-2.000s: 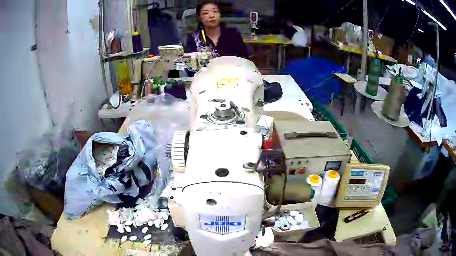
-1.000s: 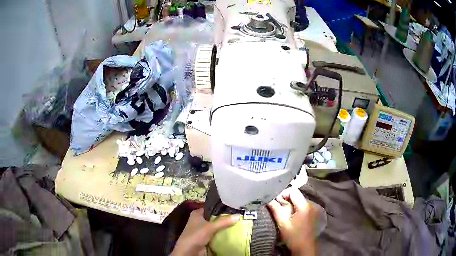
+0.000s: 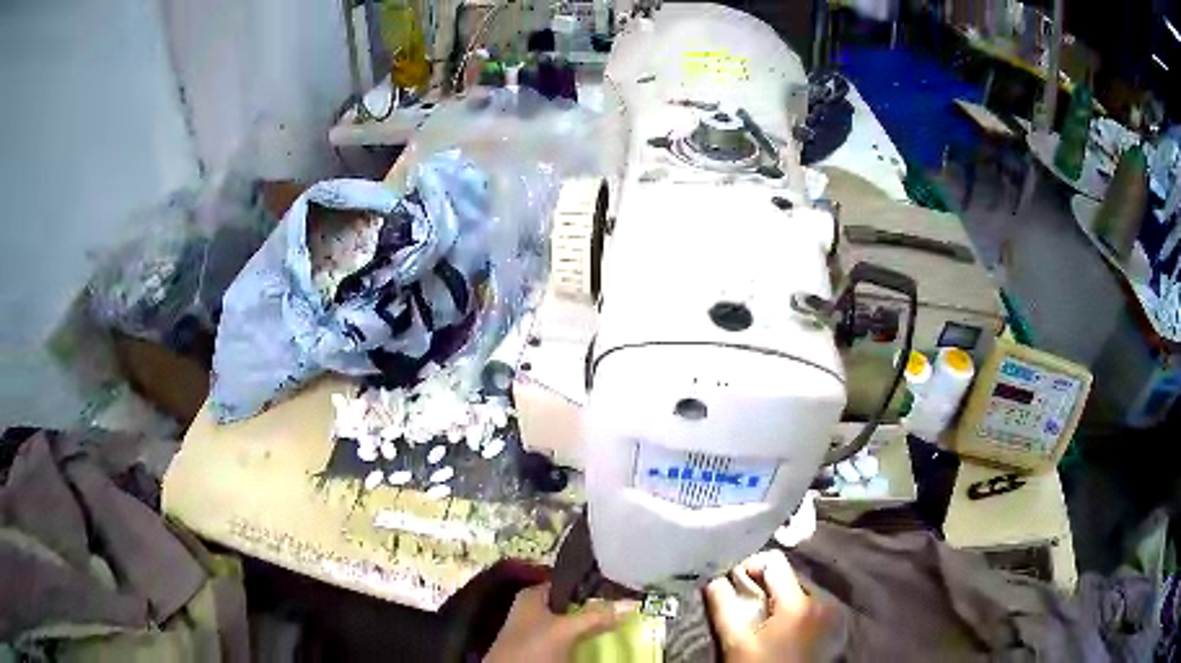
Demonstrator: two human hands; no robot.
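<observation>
The grey-brown garment (image 3: 894, 570) lies under the head of the white JUKI sewing machine (image 3: 712, 402) and spreads to the right. A yellow-green patch (image 3: 624, 640) and a darker ribbed section (image 3: 693, 635) show at the small metal clamp (image 3: 661, 605). My left hand (image 3: 557, 627) holds the cloth at the yellow-green patch, left of the clamp, cut off by the bottom edge. My right hand (image 3: 773, 611) holds the cloth right of the clamp, fingers bent. The needle is hidden by the machine head.
Small white pieces (image 3: 421, 427) lie heaped left of the machine, before a pale blue plastic bag (image 3: 350, 304). Another brown cloth heap (image 3: 104, 557) is at the lower left. White thread cones (image 3: 942, 393), a control panel (image 3: 1026, 404) and a small dark tool (image 3: 995, 487) are at the right.
The view tilted down, bringing both hands and cloth into sight, then shifted slightly so the machine appears lower and further right. Both hands stay on the cloth at the clamp since one second ago.
</observation>
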